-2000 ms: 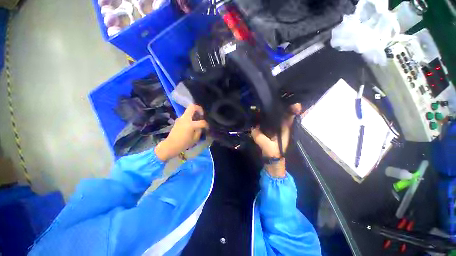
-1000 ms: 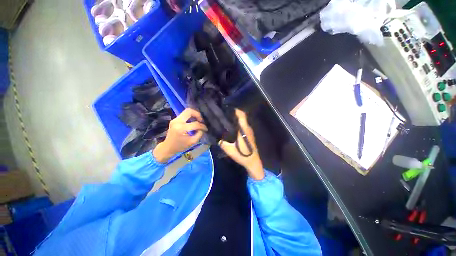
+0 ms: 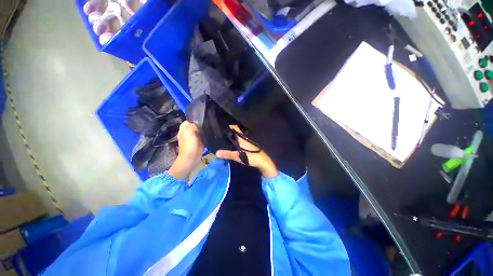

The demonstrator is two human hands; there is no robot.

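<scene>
A dark bundle, black cloth bag with a strap or cable loop [image 3: 208, 121], is held over my lap at the edge of the blue bins. It looks like a dust bag; whether headphones are inside I cannot tell. My left hand [image 3: 189, 143] grips its left side, fingers partly hidden behind it. My right hand [image 3: 251, 154] holds its right side, with a thin black loop lying across the fingers. More grey-black patterned cloth [image 3: 202, 75] lies in the bin just beyond.
Blue bin of black bags [image 3: 121, 102] at left; another with pale round pieces [image 3: 111, 19]. On the bench: record sheet [image 3: 373, 102], dark blue pen [image 3: 395, 124], green-handled tool [image 3: 457, 161], red-handled tool [image 3: 459, 211], tester [image 3: 451, 54]. The bench edge [image 3: 346, 164] runs diagonally right of my hands.
The headphones seen in my hands two seconds ago are no longer distinguishable. My hands have come down and closer together on the dark bundle. The view has shifted, so the bench sits higher.
</scene>
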